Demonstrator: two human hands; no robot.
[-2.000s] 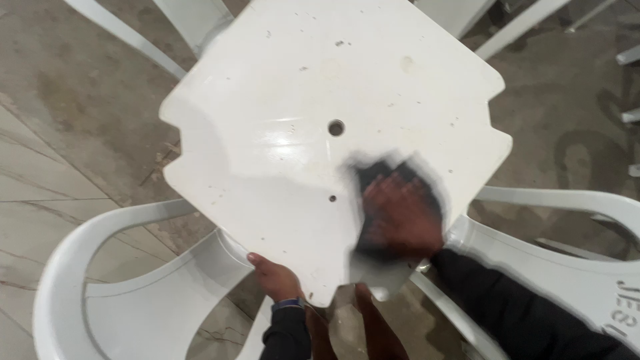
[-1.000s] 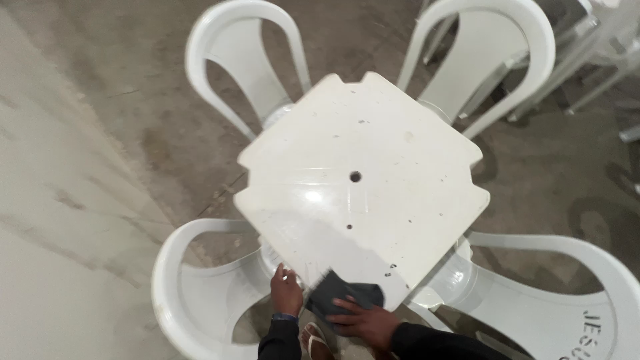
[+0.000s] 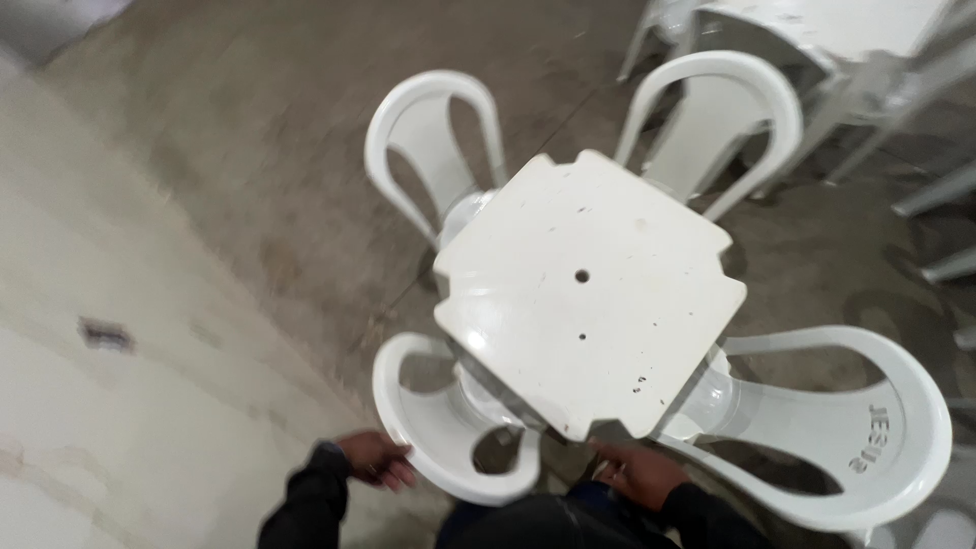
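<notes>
A square white plastic table (image 3: 583, 297) with notched edges, a central hole and dark marks fills the middle of the head view. My left hand (image 3: 377, 460), slightly blurred, is beside the outer rim of the lower-left white plastic chair (image 3: 438, 450); whether it touches the rim cannot be told. Below the table's near corner is my right hand (image 3: 640, 471), fingers bent, with a small pale thing at the fingertips that is too blurred to name. The dark cloth of the earlier frames is not visible.
Two white plastic chairs stand at the far side (image 3: 431, 141) (image 3: 717, 114), and another with lettering at the lower right (image 3: 808, 419). More white furniture (image 3: 862, 27) is at the upper right. A pale wall (image 3: 114, 412) runs along the left.
My left hand has moved left from the table's edge to beside the chair. My right hand has left the tabletop, where it was on the dark cloth. The view has shifted and shows more floor.
</notes>
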